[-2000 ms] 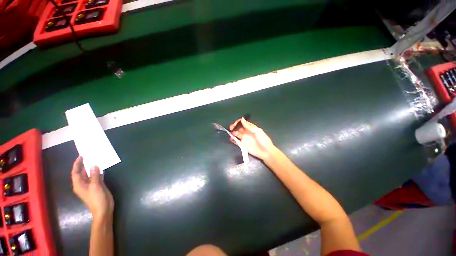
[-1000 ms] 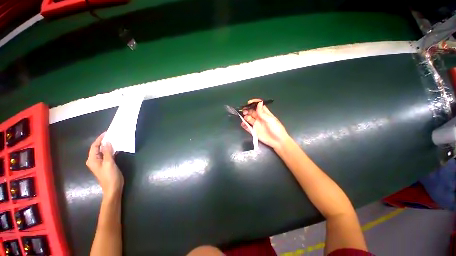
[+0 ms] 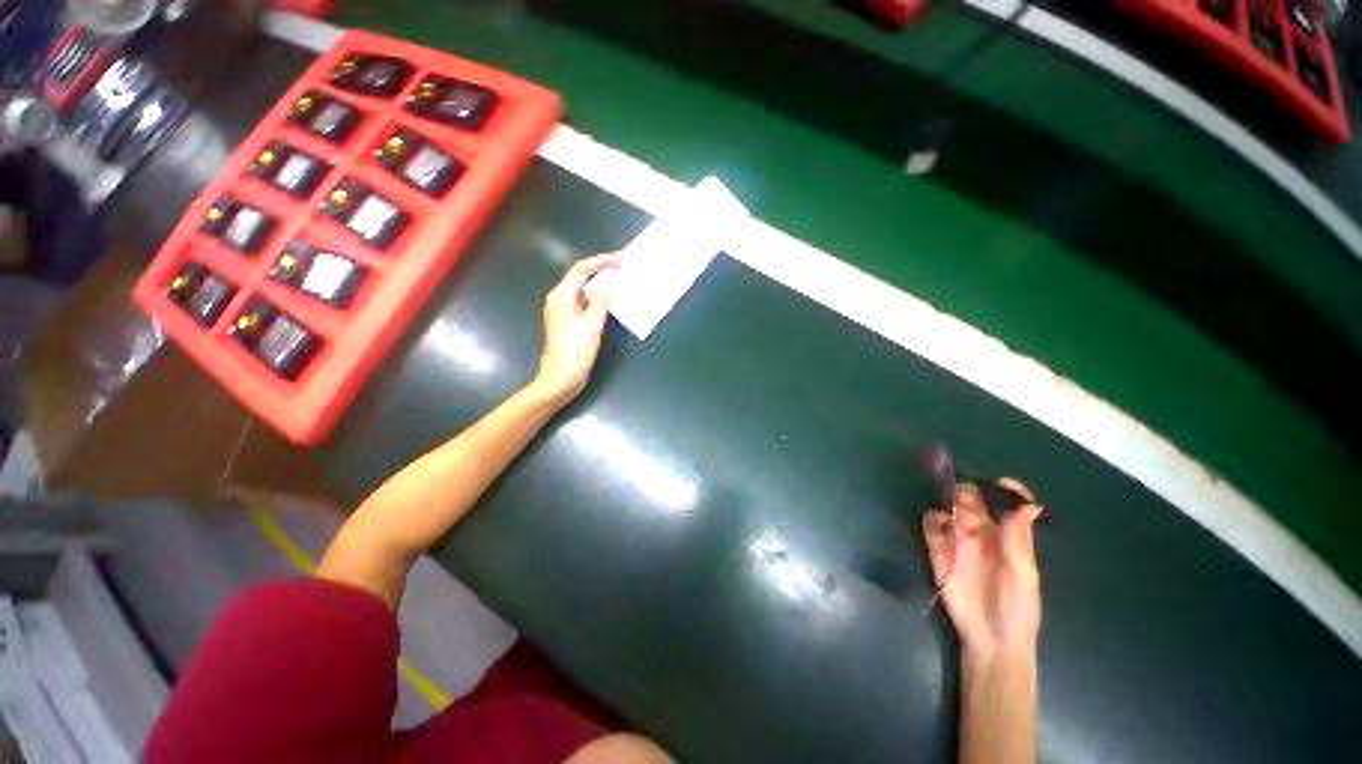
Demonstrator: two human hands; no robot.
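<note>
My left hand (image 3: 574,332) grips the lower end of a white paper strip (image 3: 666,266), whose far end reaches over the belt's white edge strip. My right hand (image 3: 989,570) holds a small thin sheet (image 3: 941,475), seen nearly edge-on, and a dark slim tool (image 3: 992,496), partly hidden by the fingers and blurred. A red-orange tray (image 3: 475,224) lies to the left of my left hand. Black phone units (image 3: 366,212) with gold spots and grey panels sit in its two rows of pockets.
The dark green belt (image 3: 717,448) is edged by a white strip (image 3: 1031,385). Another red tray (image 3: 1297,93) shows at the top right. A small pale scrap (image 3: 926,146) lies on the far green surface. A brown box (image 3: 90,396) is at the left, above a grey floor with a yellow line.
The view has swung left, bringing the whole tray into sight. Both hands keep hold of their things. The paper strip now tilts up to the right, and the small sheet shows more edge-on.
</note>
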